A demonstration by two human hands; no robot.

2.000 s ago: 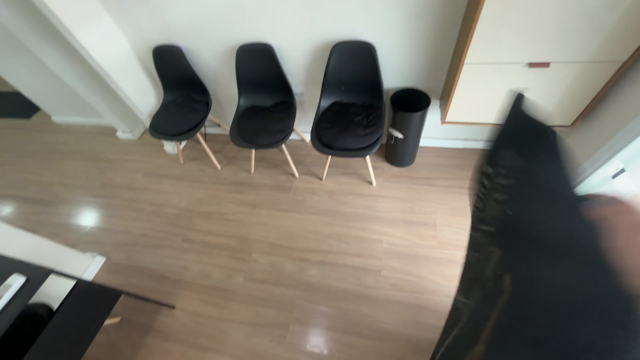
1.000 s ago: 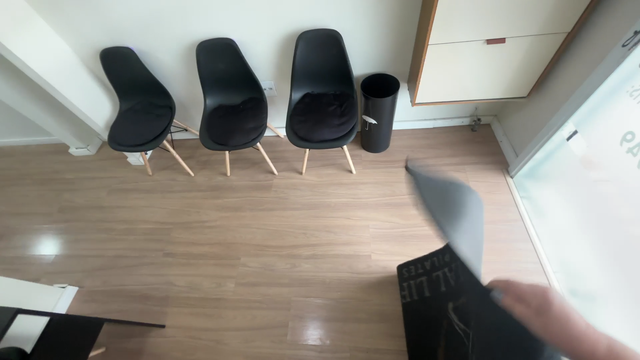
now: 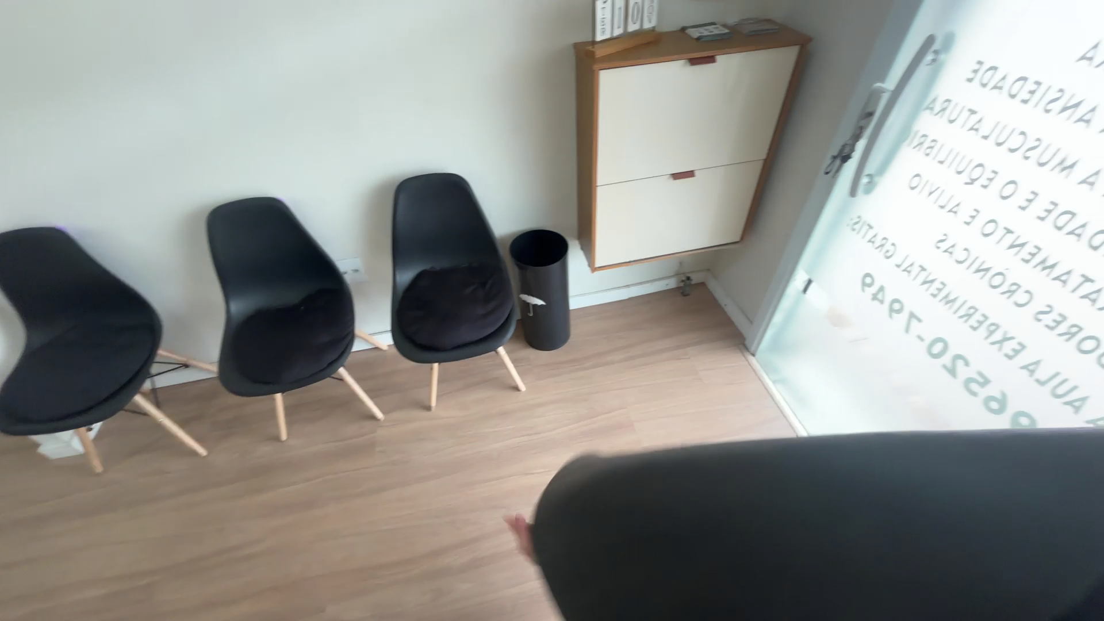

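A large dark sheet-like item point(image 3: 819, 526), blurred and smooth on the face toward me, fills the lower right with a rounded left end. Its material cannot be told. Small blurred fingertips point(image 3: 520, 535) show at its left edge, with the rest of that hand hidden behind the item. Which of my hands they belong to is not clear, nor how firmly they hold. No other part of my left or right hand can be seen.
Black shell chairs point(image 3: 448, 250) with wooden legs and dark cushions line the wall. Beside them stand a black bin point(image 3: 543, 293) and a wall-mounted cream cabinet point(image 3: 690, 129). A frosted glass door point(image 3: 966, 259) bearing writing is at right.
The dark item, bent with lettering showing a second ago, now spreads broadly across the lower right with no lettering visible. The forearm seen then is hidden. The view has swung up and right.
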